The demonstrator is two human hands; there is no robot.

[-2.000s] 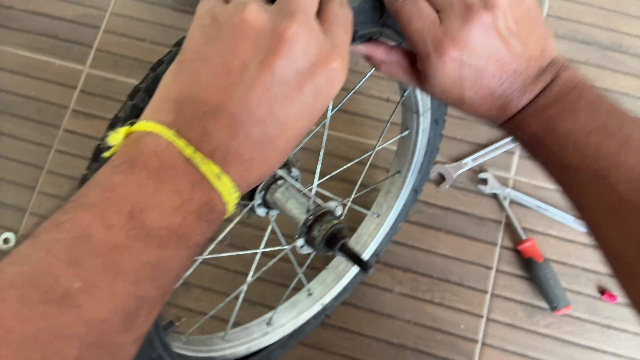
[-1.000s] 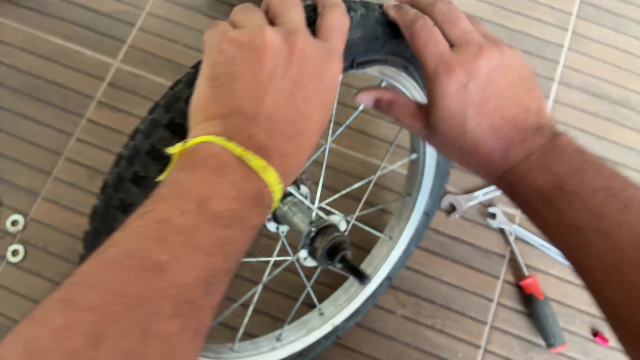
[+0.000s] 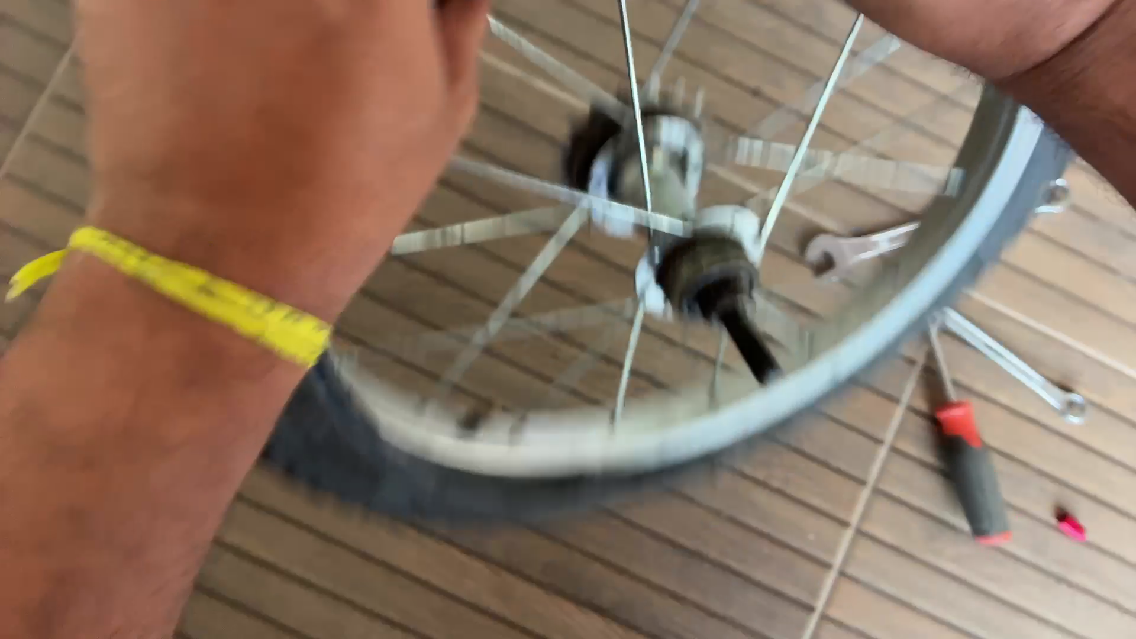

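Note:
A spoked bicycle wheel, its metal rim (image 3: 568, 448) inside a black rubber tire (image 3: 382, 479), is tilted in front of me and blurred. Its hub (image 3: 666, 169) carries a dark threaded part and a black axle end (image 3: 750, 342). My left hand (image 3: 275, 115), with a yellow band at the wrist, covers the wheel's left side; its fingers run out of the frame at the top. Only the heel of my right hand (image 3: 994, 31) shows, over the upper right of the rim. What the fingers of either hand hold is hidden.
On the wood-look tiled floor (image 3: 710, 577) right of the wheel lie a combination wrench (image 3: 1012, 364), a screwdriver with a grey and red handle (image 3: 972, 470) and a small pink item (image 3: 1071, 525). Another wrench (image 3: 843, 253) lies partly behind the rim.
The wheel has shifted and tilted under my hands, and its hub now sits higher relative to the tools. Both hands have moved up, partly out of view.

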